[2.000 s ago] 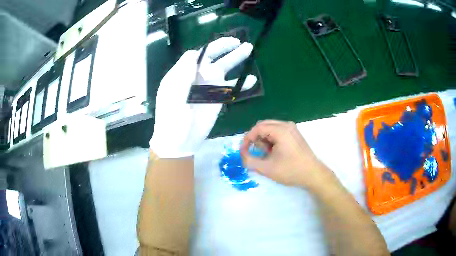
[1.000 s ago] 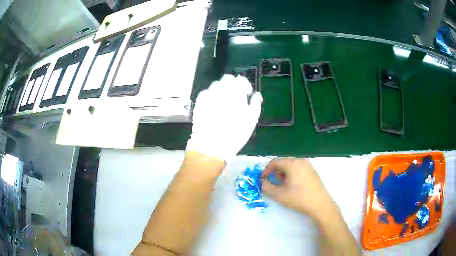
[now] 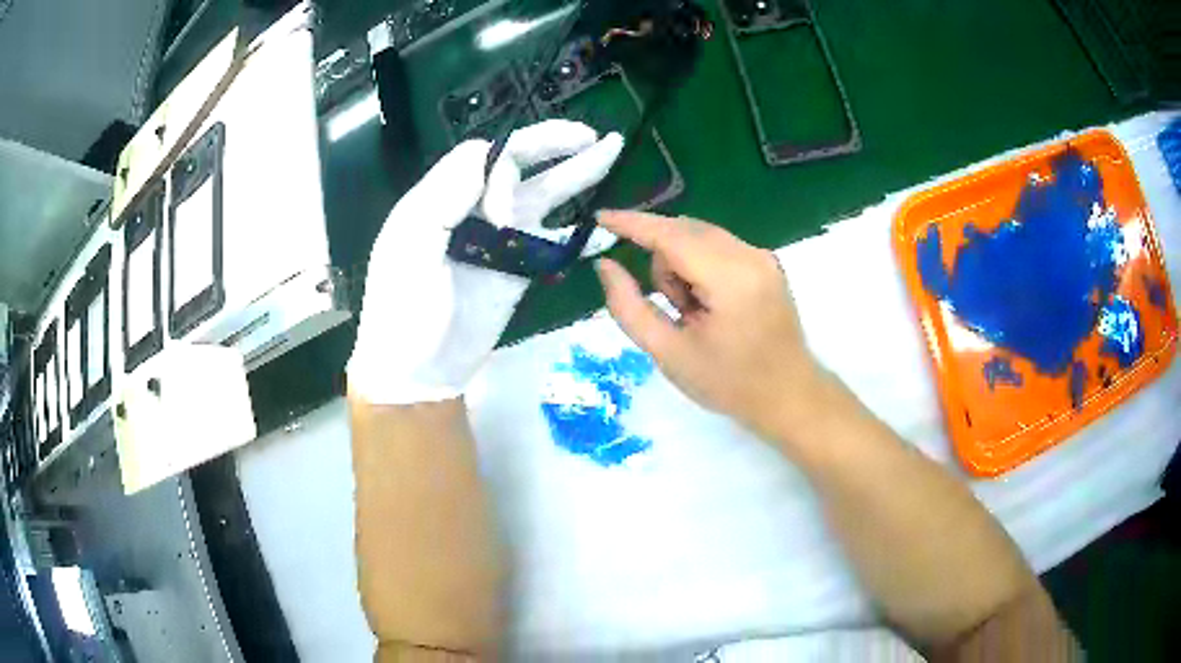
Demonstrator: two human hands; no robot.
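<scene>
My left hand (image 3: 434, 279), in a white glove, holds a dark phone middle frame (image 3: 499, 249), tilted, with its near solid end at the palm and its far camera end raised over the belt. My bare right hand (image 3: 712, 311) is at the near right corner of this frame, thumb and index finger apart, the index fingertip at or very near the corner. No blue piece shows clearly between its fingers. A loose pile of small blue pieces (image 3: 596, 408) lies on the white sheet below both hands.
An orange tray (image 3: 965, 440) with a blue heap stands at right. More middle frames (image 3: 848, 117) lie on the green belt (image 3: 933, 117). At left, a white fixture plate (image 3: 279, 143) holds a row of frames, with cream end plates (image 3: 188, 415) at its edges.
My left hand has lifted a middle frame from the belt and turned palm up. My right hand has moved from the blue pile up to the frame's near end. The view has shifted.
</scene>
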